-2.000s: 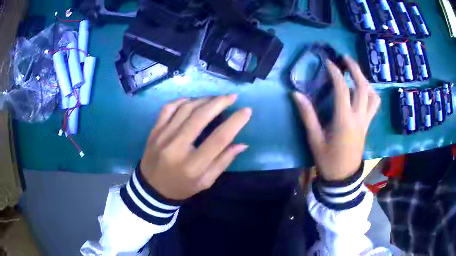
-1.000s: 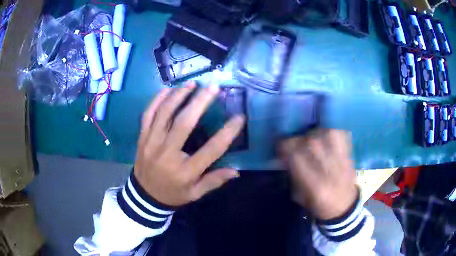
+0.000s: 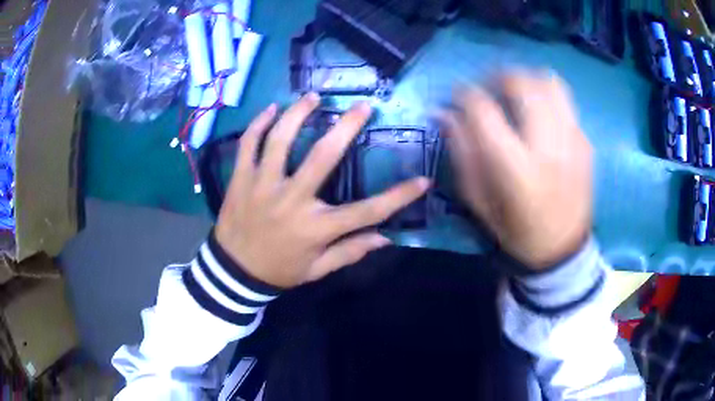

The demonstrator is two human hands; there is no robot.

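Observation:
Several black housing halves [image 3: 431, 168] lie side by side on the green mat near its front edge, partly covered by my hands. My left hand [image 3: 286, 207] is spread over the left ones, fingers apart, fingertips on or just above their frames. My right hand [image 3: 529, 168] is blurred at the right end of the row, fingers bent; whether it holds a part is hidden. A loose housing frame [image 3: 341, 78] with a large opening lies behind my left hand, with a black part [image 3: 368, 31] leaning over it.
Blue cells [image 3: 223, 47] with red and black leads lie at back left beside a clear plastic bag [image 3: 129, 66]. A carton [image 3: 48, 133] stands at far left. Filled housings [image 3: 676, 125] are grouped at far right. Dark housings [image 3: 541, 19] are heaped at the back.
The view has shifted left. Housings now form a row under and between my hands. My right hand has moved from the pile at the right, past the front edge, to the row's right end.

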